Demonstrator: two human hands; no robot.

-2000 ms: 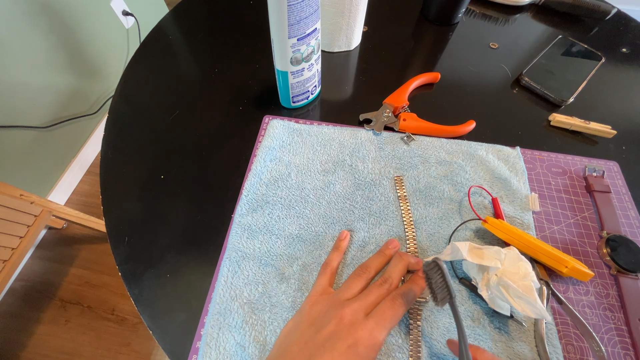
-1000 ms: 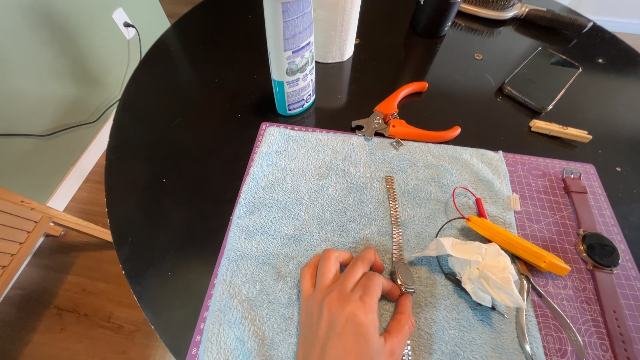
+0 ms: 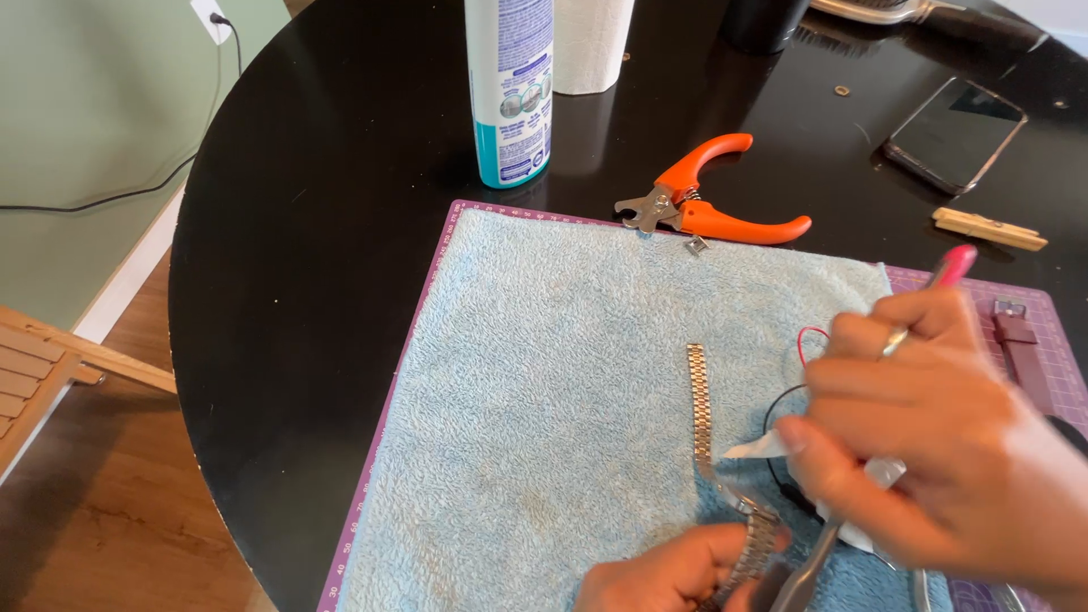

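A metal-link watch bracelet (image 3: 699,399) lies on a light blue towel (image 3: 544,365). At the bottom edge my left hand (image 3: 667,571) pinches the watch's lower part, which is raised and bent off the cloth. My right hand (image 3: 909,425), blurred, grips a toothbrush (image 3: 820,557) with a pink handle end. Its head points down beside the bracelet, partly cut off by the frame; whether it touches the links cannot be told. A crumpled white tissue (image 3: 756,446) and thin red and black leads are mostly hidden beneath my right hand.
Orange-handled clippers (image 3: 680,204) and a small metal piece (image 3: 697,246) lie at the towel's far edge. Beyond stand a spray bottle (image 3: 512,110) and a paper roll (image 3: 591,42). A phone (image 3: 956,136), a wooden clothespin (image 3: 988,229) and another watch strap (image 3: 1022,357) are at right.
My right hand, out of view a second ago, has come in over the tissue with the toothbrush. My left hand has moved toward the bottom edge, and the watch's lower part is now lifted.
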